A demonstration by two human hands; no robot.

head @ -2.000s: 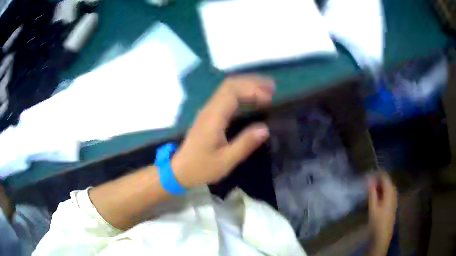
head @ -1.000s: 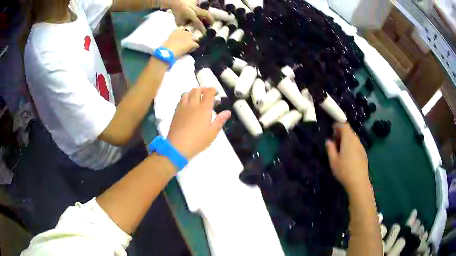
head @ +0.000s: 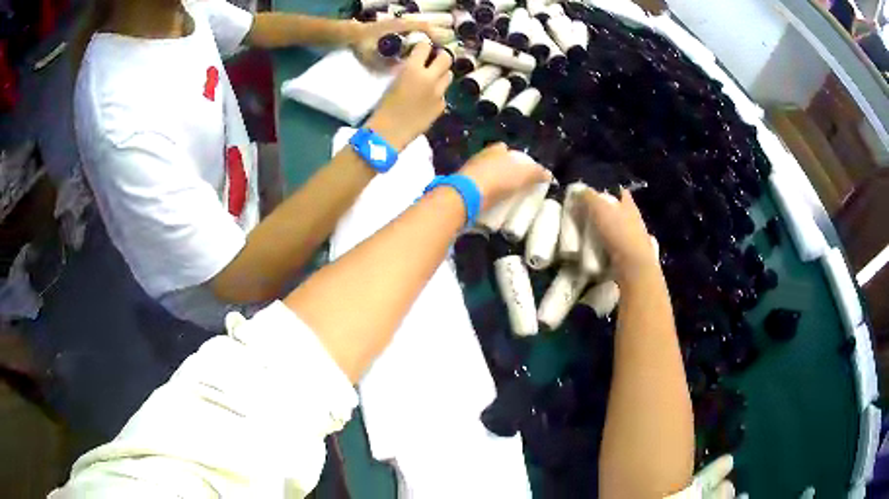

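Note:
Several cream cylindrical bodies (head: 543, 234) lie bunched on the heap of black caps (head: 663, 146) in the middle of the table. My left hand (head: 500, 175), with a blue wristband, is curled over bodies at the left of the bunch. My right hand (head: 612, 226) is curled around bodies at its right side. The fingertips of both hands are partly hidden. One body with small dark print (head: 516, 295) lies just below the bunch. The white sleeves or sheets (head: 419, 351) run along the table edge under my left forearm.
A neighbouring person in a white shirt (head: 156, 156) sits at the left, hands on units with black ends (head: 507, 56) at the top. A white stack (head: 341, 86) lies near them. White pieces (head: 838, 283) line the curved far edge of the green table (head: 780, 390). More cream bodies show at bottom right.
My hands have moved from either side of the scattered cream bodies inward and onto them. The bodies are bunched closer together. The neighbour's hands have lifted a unit with a black end.

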